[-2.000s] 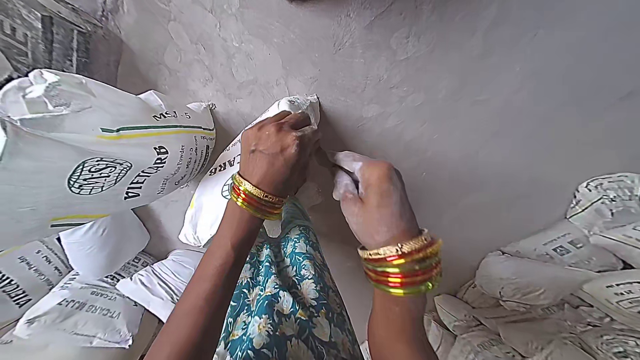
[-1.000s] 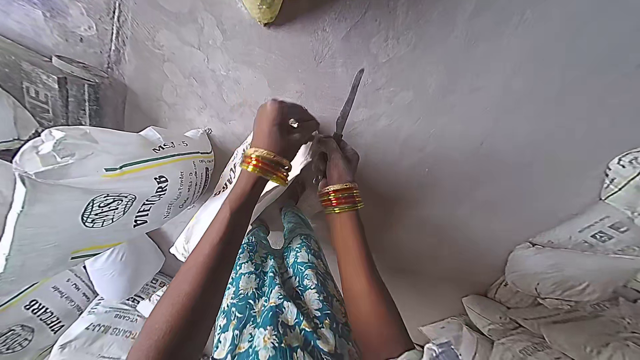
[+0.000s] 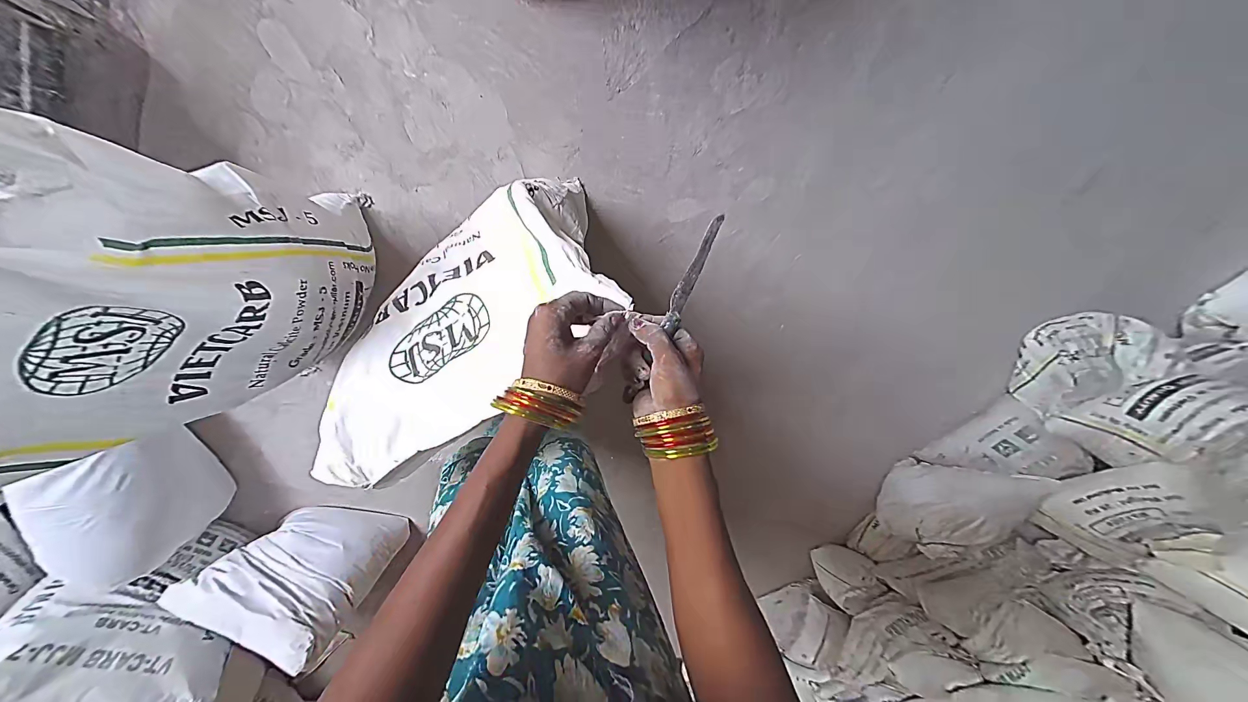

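A white printed powder sack (image 3: 458,331) stands tilted on the dusty floor, its near top corner up against my fingers. My left hand (image 3: 565,346) pinches at that corner with thumb and forefinger. Close beside it, my right hand (image 3: 666,361) is closed around the handle end of a knife (image 3: 697,268), whose dull blade points up and away. The fingertips of both hands nearly meet at the sack's corner; whether a thread lies between them is too small to tell. Coloured bangles circle both wrists.
At the left a large full sack (image 3: 195,292) stands near the worked one. Smaller white sacks (image 3: 302,575) lie at the lower left. A heap of dusty sacks (image 3: 975,585) covers the lower right. Grey floor (image 3: 877,195) shows beyond my hands.
The knife blade, hardly visible two seconds ago, now shows plainly in my right hand. More of the sack's printed face is in sight, and the view has shifted.
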